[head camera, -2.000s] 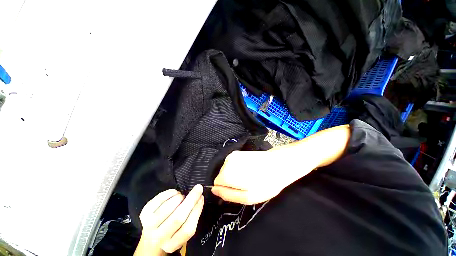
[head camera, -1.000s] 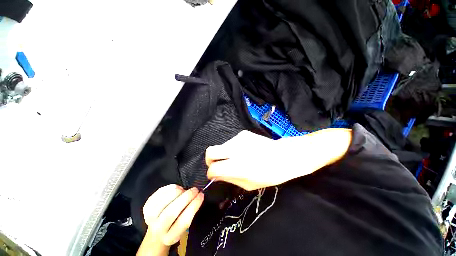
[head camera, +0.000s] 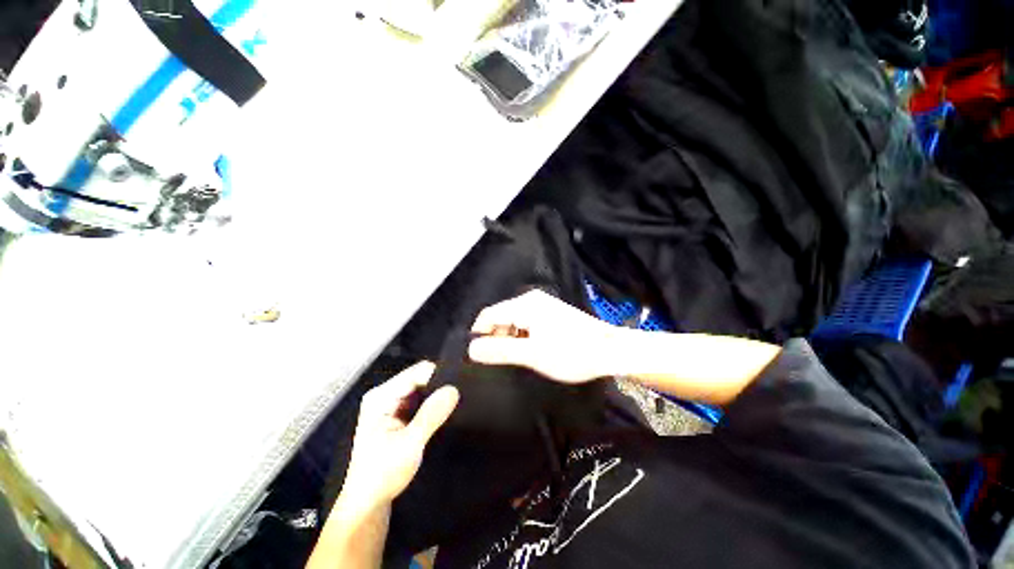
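Observation:
A black garment (head camera: 539, 250) hangs off the table edge and lies over the wearer's lap. My left hand (head camera: 389, 428) is at its near left side, thumb and fingers pinching a black fabric edge. My right hand (head camera: 550, 339) is to the right and slightly higher, with curled fingers on the same fabric. A small reddish-brown patch shows at its fingertips; I cannot tell what it is. A short black tape tail (head camera: 497, 227) sticks out from the garment over the table edge. The fabric between the hands is dark and blurred.
A white table (head camera: 334, 211) fills the left. A white sewing machine (head camera: 133, 122) with a blue stripe and black band stands upper left. A clear plastic bag (head camera: 556, 45) and a small tan piece (head camera: 262, 317) lie on the table. A blue crate (head camera: 878, 300) with black fabric is at right.
The view has shifted, showing more of the machine and the bag. Both hands have moved from a thin thread or glint between their fingertips to gripping the fabric, slightly higher in view.

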